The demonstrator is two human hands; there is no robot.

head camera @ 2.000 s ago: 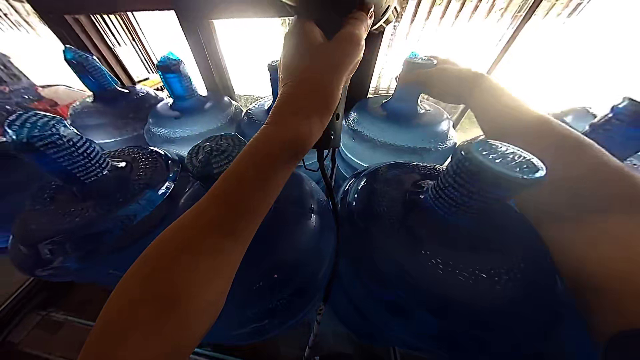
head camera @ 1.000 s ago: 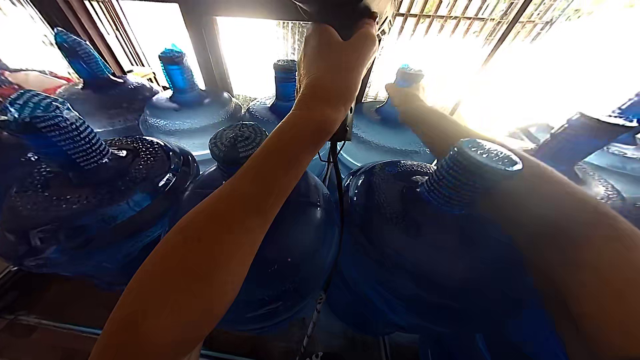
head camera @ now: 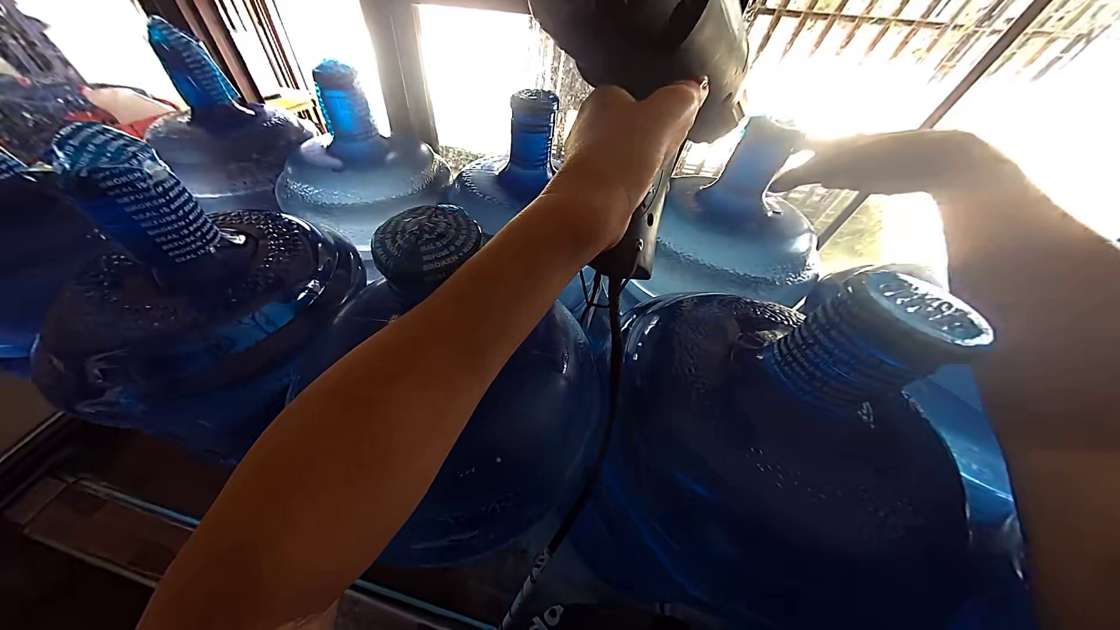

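Note:
My left hand (head camera: 626, 144) is closed on a black corded device (head camera: 647, 44), likely a heat gun or hair dryer, with its handle and cord hanging down. My right hand (head camera: 884, 162) reaches to the neck of a blue water jug (head camera: 735, 236) in the back row, its fingertips at the neck; glare hides whether they touch. Printed film covers the necks of a front right jug (head camera: 787, 490) and a front left jug (head camera: 201, 324). Below my left forearm stands another jug (head camera: 472, 490) with a wrapped top.
More blue jugs stand behind, one with a bare-looking neck (head camera: 532, 131), another with a shiny cap (head camera: 350, 188), and one with tall loose film (head camera: 206, 149). The black cord (head camera: 604, 437) runs down between the front jugs. A barred window (head camera: 875, 52) lies beyond.
My right hand has shifted about the neck of the back right jug, its wrist now raised higher than one second ago. My left hand keeps hold of the black device.

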